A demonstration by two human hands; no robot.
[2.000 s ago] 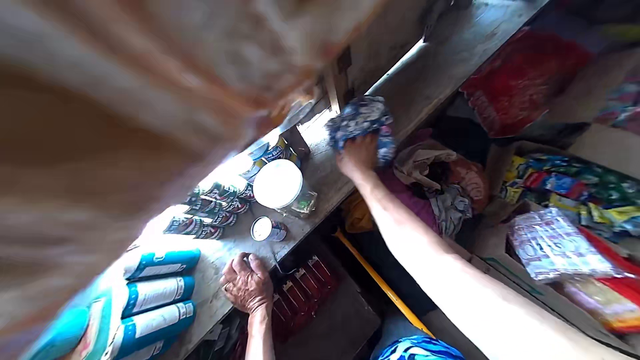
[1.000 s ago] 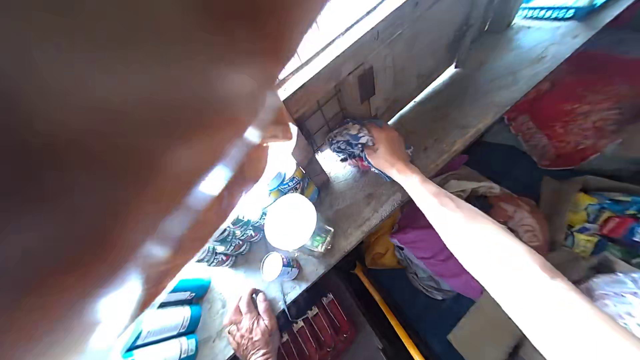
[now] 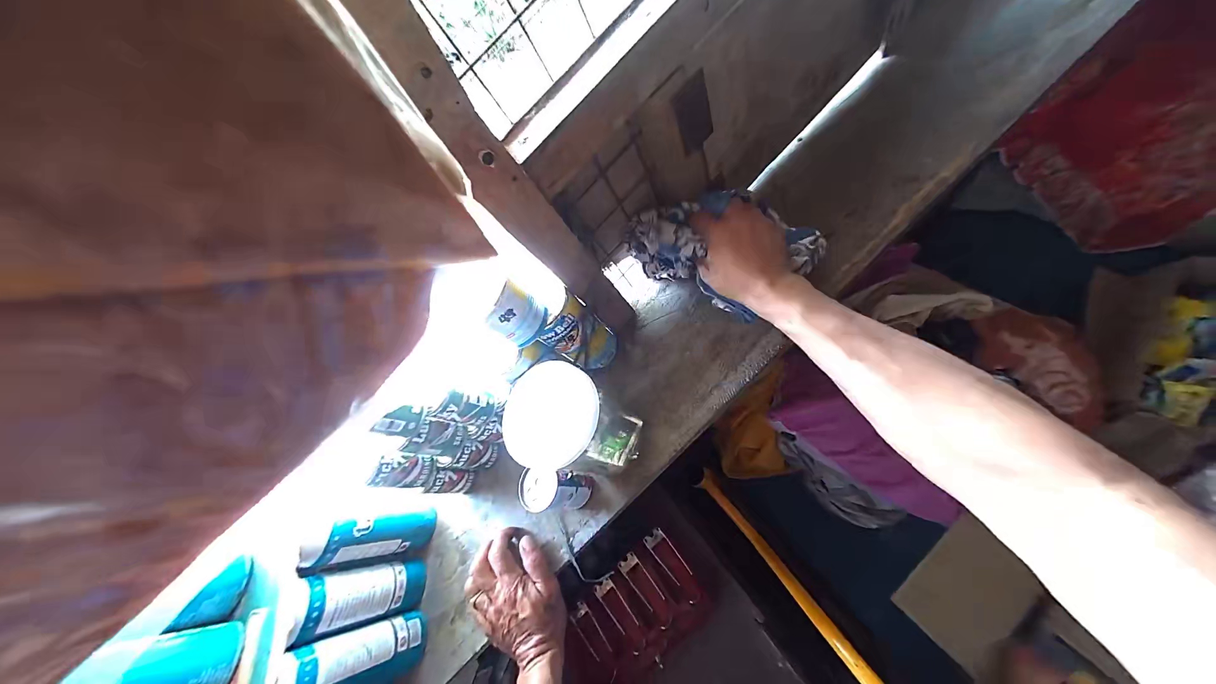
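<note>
My right hand is closed on a crumpled patterned cloth, pressed on the wooden shelf beside the wall. My left hand rests on the shelf's front edge with nothing seen in it, its fingers slightly apart. Just above the left hand lies a small can. Next to it are a container with a round white lid and a small clear pack with green contents. Yellow and blue cans stand near the wooden post.
Several small dark cans and blue-and-white cylindrical containers stand at left. A brown sheet covers the upper left. Below the shelf are red packs, a yellow pole, purple cloth and cardboard. A mesh window is above.
The view has shifted, showing more of the window and wall. My right hand has moved the cloth about on the shelf. The left hand stays at the shelf's edge.
</note>
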